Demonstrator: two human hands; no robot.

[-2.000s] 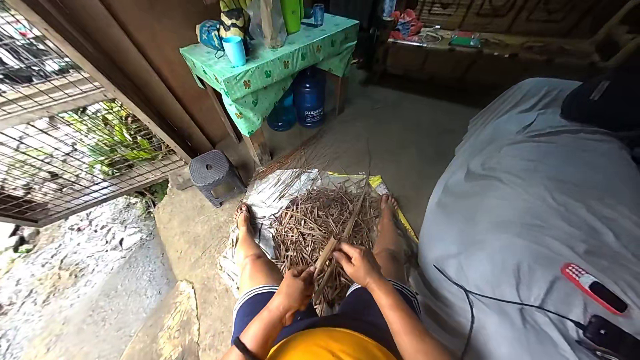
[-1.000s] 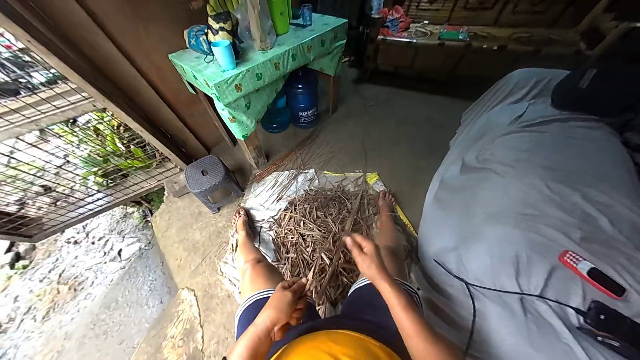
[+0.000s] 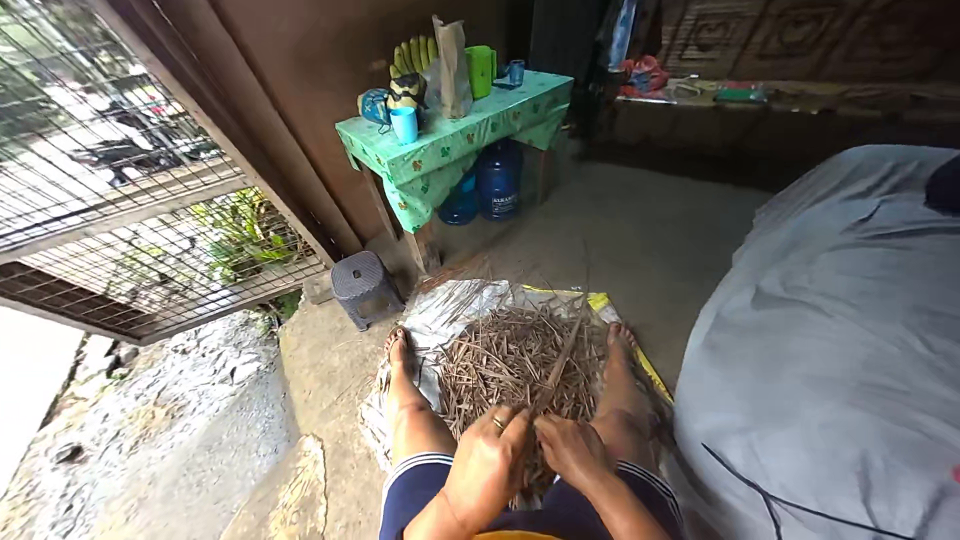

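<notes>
Between my legs a heap of dry brown leaf strips (image 3: 495, 360) lies on a white and yellow plastic sheet (image 3: 457, 304). My left hand (image 3: 491, 457), with a ring on one finger, and my right hand (image 3: 574, 446) are close together over the near part of the heap. Both have bent fingers around a long dry leaf strip (image 3: 566, 349), which points up and away over the heap. The strip's near end is hidden by the fingers. Longer thin brown stalks (image 3: 465, 285) lie at the sheet's far edge.
A grey plastic stool (image 3: 360, 281) stands beyond my left foot. Behind it is a table with a green cloth (image 3: 450, 142), with blue water jugs (image 3: 499, 180) below. A grey-covered mound (image 3: 832, 322) with a black cable (image 3: 817, 510) is at the right. A wire mesh gate (image 3: 150, 262) is at the left.
My hands, apart one second ago, are now together over the near part of the heap, at a long strip. The view has shifted, and the red phone on the grey cover is almost out of it.
</notes>
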